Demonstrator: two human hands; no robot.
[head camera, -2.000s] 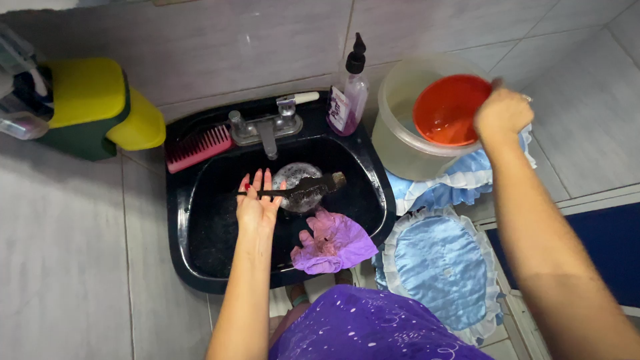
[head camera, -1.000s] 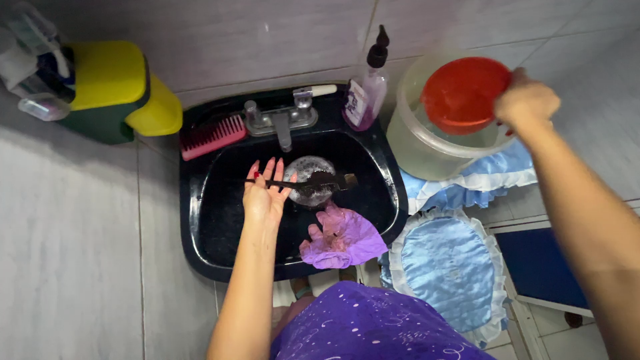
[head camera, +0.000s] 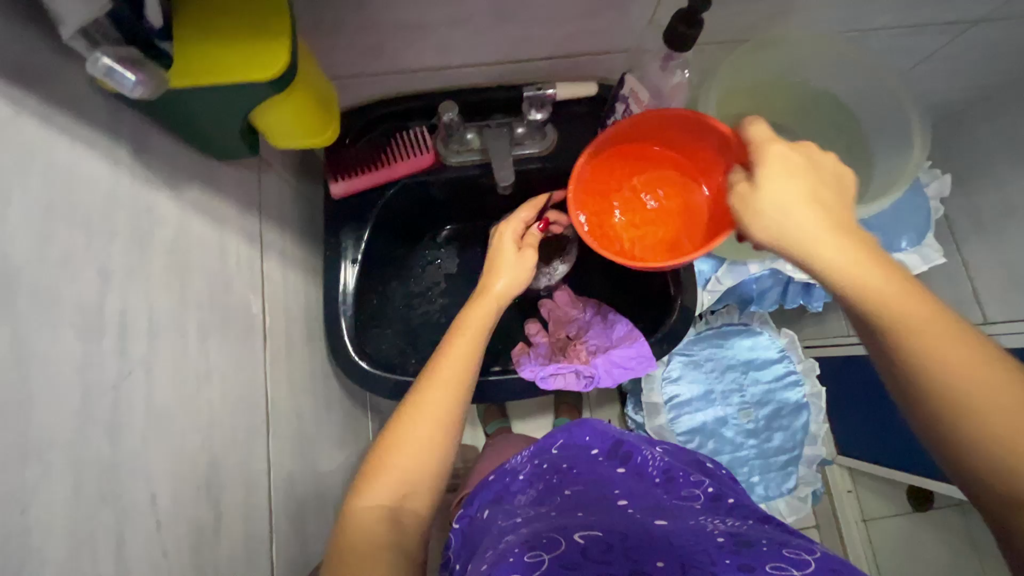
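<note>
My right hand (head camera: 792, 188) grips the handle of a red plastic dipper (head camera: 652, 192) with water in it, over the right side of the black sink (head camera: 416, 296). My left hand (head camera: 520, 248) is above the basin, left of the dipper, its fingers closed on a thin dark handle; the dipper and fingers hide most of that tool. Below the hand, a small clear bowl (head camera: 556, 268) sits in the basin, partly covered. A purple glove (head camera: 584, 344) with dark stains drapes over the sink's front rim. The metal faucet (head camera: 500, 152) stands behind my left hand.
A pink comb (head camera: 384, 164) lies on the sink's back left corner, and a pump bottle (head camera: 672, 60) stands at the back right. Right of the sink is a translucent bucket (head camera: 896, 152) with liquid. A yellow and green container (head camera: 232, 48) is upper left. Blue frilled covers (head camera: 736, 400) lie to the right.
My right hand has brought the red dipper from over the bucket leftward to the sink. My left hand, earlier open-palmed under a dark brush-like tool, has turned and closed around its handle.
</note>
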